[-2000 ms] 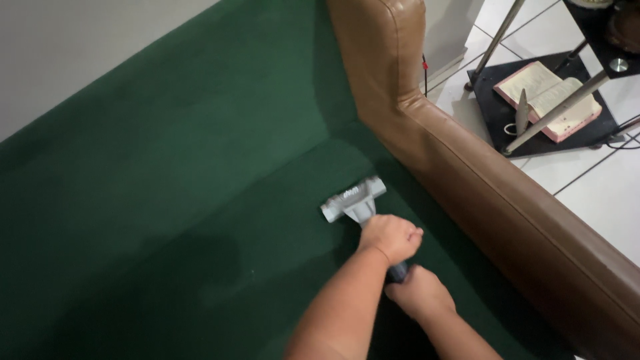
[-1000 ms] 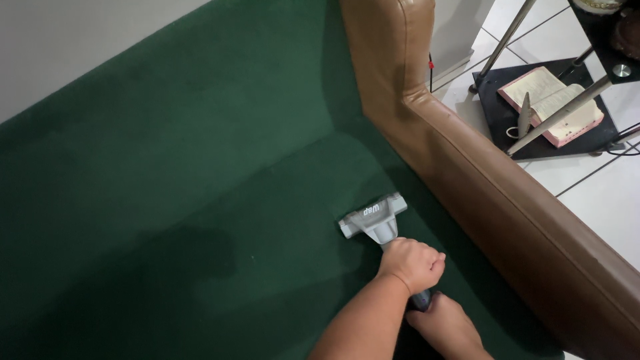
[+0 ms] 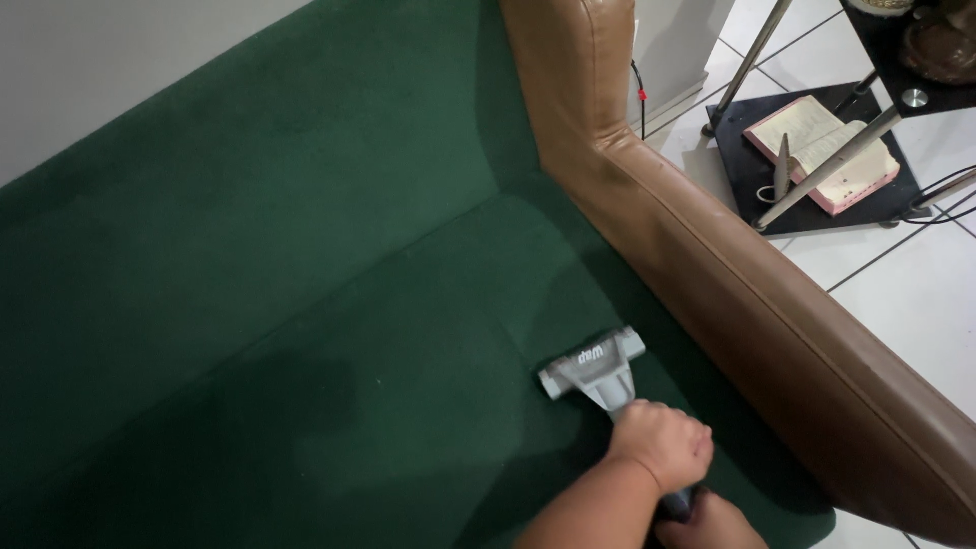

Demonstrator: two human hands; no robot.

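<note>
A grey plastic Wap upholstery nozzle (image 3: 591,362) rests with its wide head on the green fabric seat (image 3: 427,320) of a sofa, close to the brown armrest. My left hand (image 3: 662,444) is closed around its neck, just below the head. Lower down, at the bottom edge of the view, my right hand (image 3: 709,522) grips the dark tube behind it. The rest of the tube is hidden by my hands and the frame's edge.
The brown leather-like armrest (image 3: 732,290) runs down the right side, and the green backrest (image 3: 267,175) rises at the upper left. Beyond the armrest, a black shelf rack (image 3: 736,145) holds an open book (image 3: 858,179) on white floor tiles (image 3: 915,305). A black cable (image 3: 643,114) hangs by the wall.
Both hands have drawn the nozzle down the seat, toward the bottom of the view and slightly right, along the armrest. Their grip on it is unchanged.
</note>
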